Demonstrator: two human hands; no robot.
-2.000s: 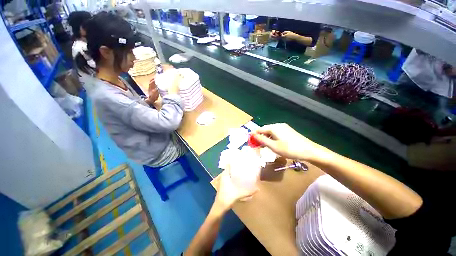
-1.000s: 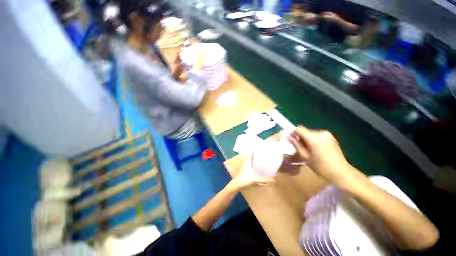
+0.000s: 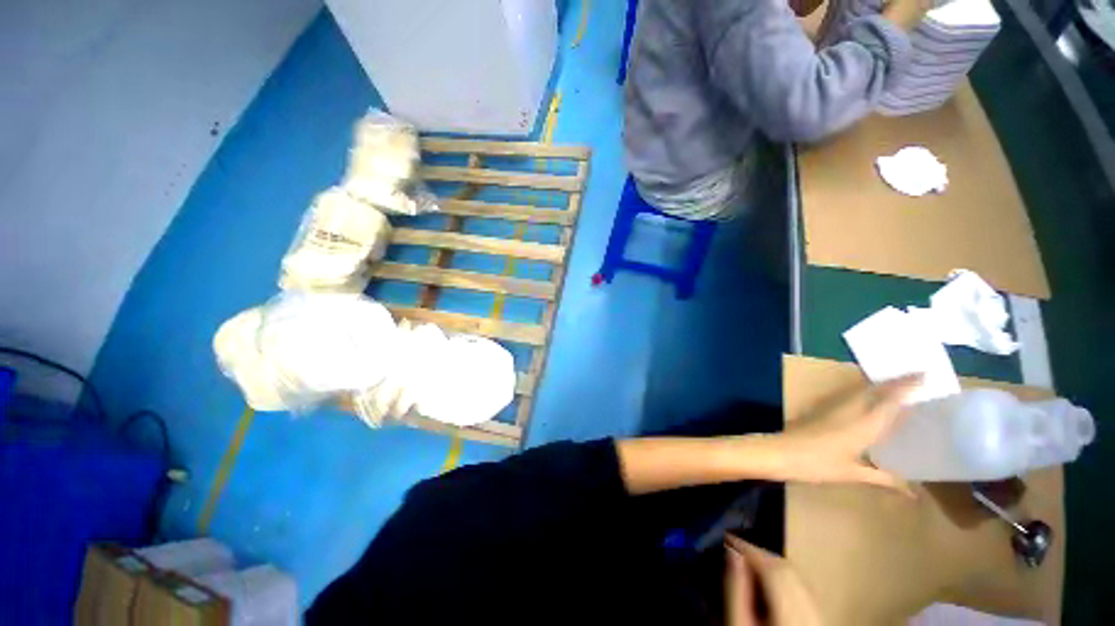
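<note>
My left hand (image 3: 856, 443) is closed around a translucent white bottle (image 3: 935, 438) over the tan mat (image 3: 844, 538). The bottle lies sideways in view, its uncapped neck pointing right. My right hand (image 3: 770, 587) is low in the picture, near my body, cut off by the bottom edge; whether it holds anything is unclear. A silver dispenser top with a thin stem (image 3: 1031, 541) lies on the mat below the bottle. White cloths (image 3: 905, 349) lie beyond the bottle, with a crumpled one (image 3: 975, 312) beside them. A small red cap (image 3: 598, 280) is by the stool's leg.
A coworker in a grey sweater (image 3: 783, 73) sits on a blue stool (image 3: 654, 251) by a plate stack (image 3: 935, 61). A wooden pallet (image 3: 483, 251) with bagged off-white items (image 3: 330, 349) lies on the floor. Boxes (image 3: 153, 593) stand lower left. A white plate edge (image 3: 966, 615) shows bottom right.
The view has swung left and down towards the floor. My right hand has left the bottle and moved back towards my body. The red cap left my right hand and fell to the floor.
</note>
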